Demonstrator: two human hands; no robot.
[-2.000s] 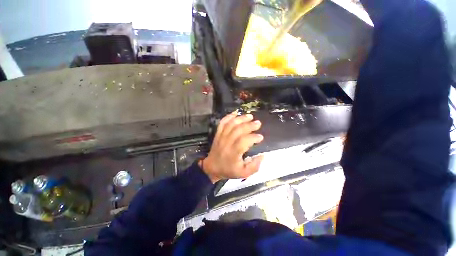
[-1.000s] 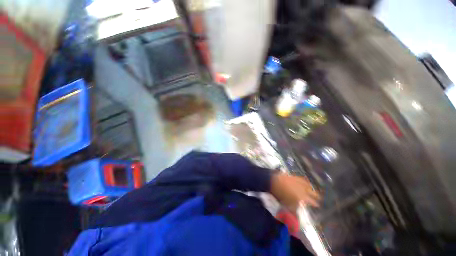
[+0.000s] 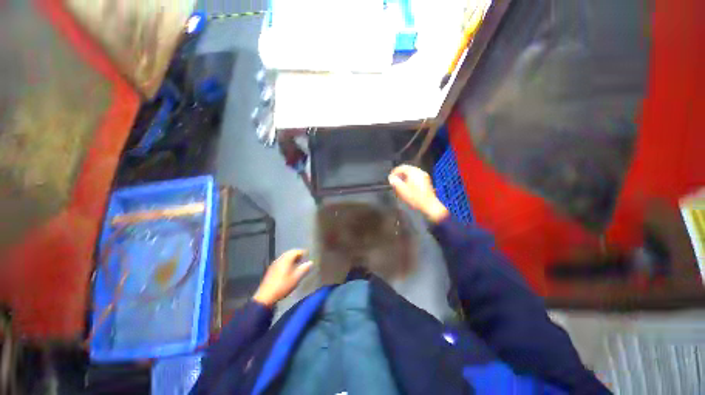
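My left hand [image 3: 283, 276] is low in front of my body, above the grey floor, with nothing seen in it; it is small and its fingers look loosely apart. My right hand [image 3: 416, 190] is ahead and to the right, near the front of the dark frame under the bench. Its fingers are curled, and whether it holds something cannot be told. The white-topped bench [image 3: 352, 100] lies ahead, overexposed in glare, with a yellow-handled tool [image 3: 466, 38] along its right edge.
A blue crate [image 3: 207, 262] with a brown strip and hose stands on the left. A perforated blue basket [image 3: 451, 183] is right of the bench. Red machine panels [image 3: 671, 131] rise on both sides. A black handle is low right. A brown stain [image 3: 363, 235] marks the floor.
The view has swung from the machine with bottles round to the bench. Both hands now show, away from the machine; the crate appears larger at left.
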